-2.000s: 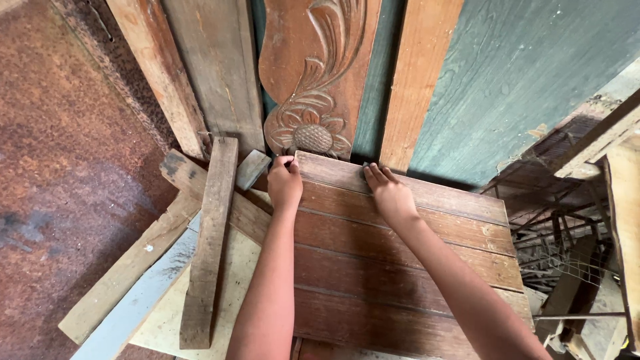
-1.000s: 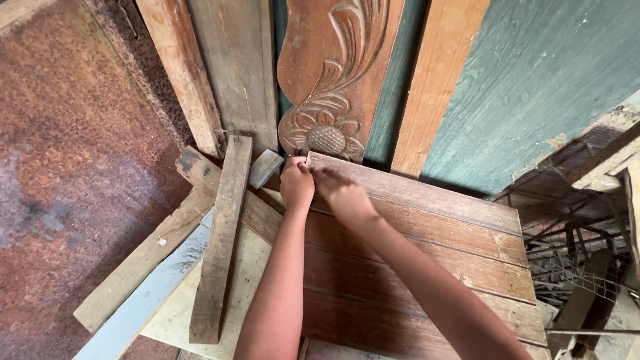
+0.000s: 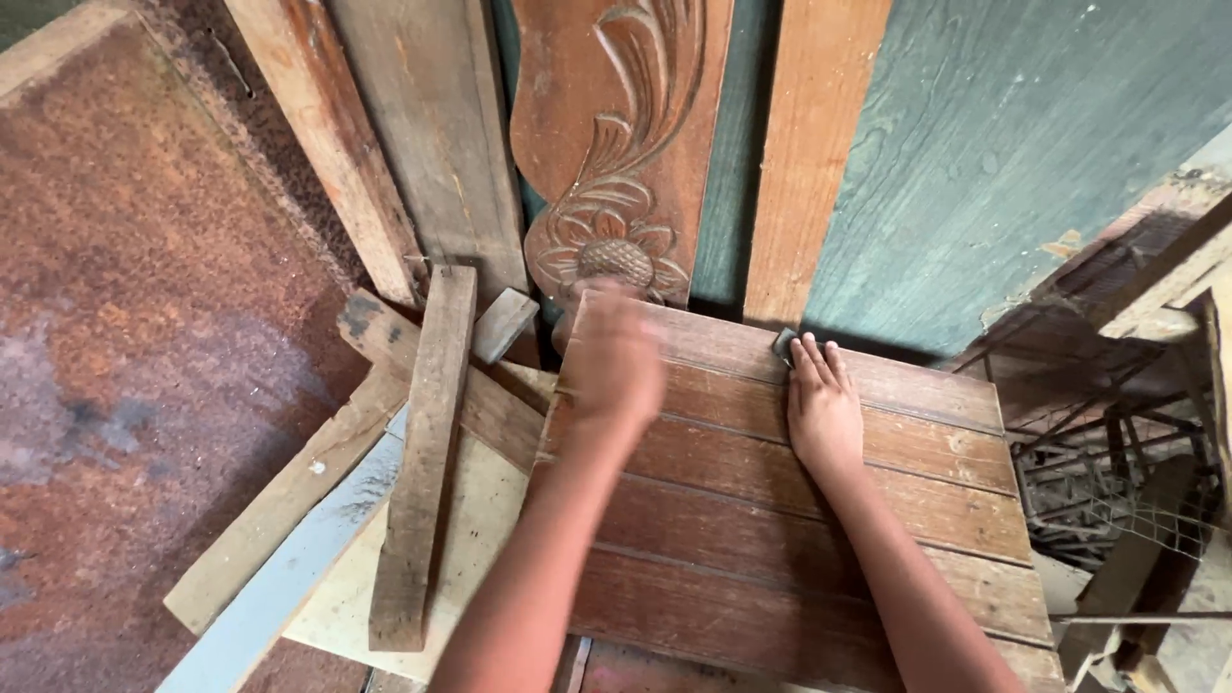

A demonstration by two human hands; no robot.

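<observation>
A slatted wooden panel point(image 3: 712, 520) lies below a carved wooden board point(image 3: 616, 144) with a flower relief. My right hand point(image 3: 828, 399) rests flat on the panel's top slat, its fingertips on a small dark piece, perhaps sandpaper, near the far edge. Over the panel's far left corner is my left hand point(image 3: 616, 366), blurred by motion; whether it holds anything cannot be seen.
Loose wood strips point(image 3: 423, 462) lie at the left with a small wood block point(image 3: 504, 325) beside them. A rusty brown sheet point(image 3: 144, 385) stands far left. Upright planks lean on a green wall point(image 3: 991, 154). Wire racks point(image 3: 1116, 481) stand at the right.
My right hand was by my left at the panel's far left corner and is now farther right along the far edge, on the dark piece. My left hand is in a blur of motion.
</observation>
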